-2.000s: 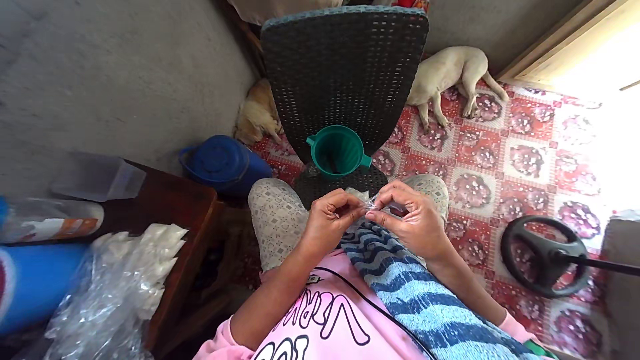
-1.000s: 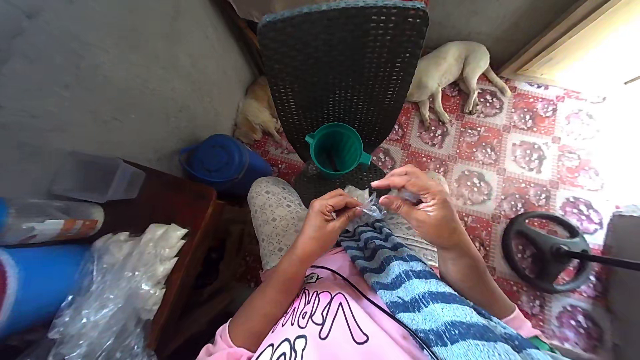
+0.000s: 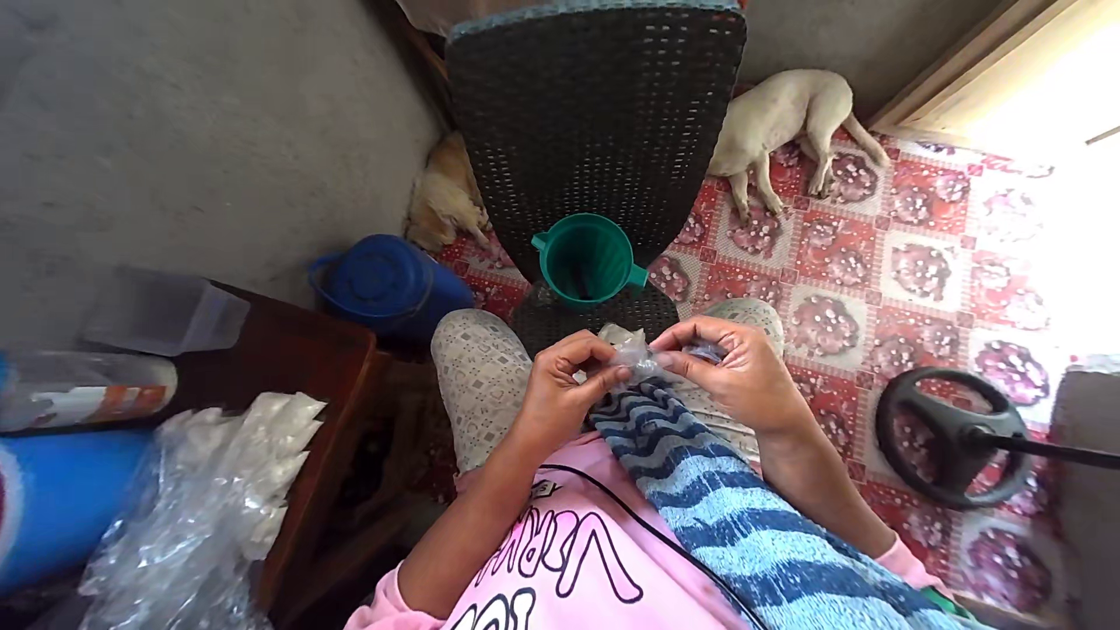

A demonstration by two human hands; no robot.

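Observation:
Between my left hand point(image 3: 569, 381) and my right hand point(image 3: 731, 367), a clear plastic bag point(image 3: 637, 357) is pinched by the fingertips of both, above my lap. My right fingers also have a bunched bit of thin plastic behind the thumb. What the bag contains is too small to tell. Below my hands a blue striped towel point(image 3: 700, 472) runs across my lap and over the pink shirt. Just beyond them, a green plastic funnel or pitcher with side handles point(image 3: 637, 278) sits upright on the seat of a dark woven chair point(image 3: 595, 114).
At left, a brown wooden table point(image 3: 306, 350) holds a clear plastic container point(image 3: 175, 311), a lying bottle point(image 3: 96, 389) and a pile of plastic bags point(image 3: 210, 507). A lidded blue bucket point(image 3: 385, 284) stands behind it. Two dogs lie near the chair. A black steering-wheel-shaped object point(image 3: 954, 437) is at right.
My right hand, whose fingers were spread a second ago, has come back to the bag and closed on it. My left hand has kept its pinch.

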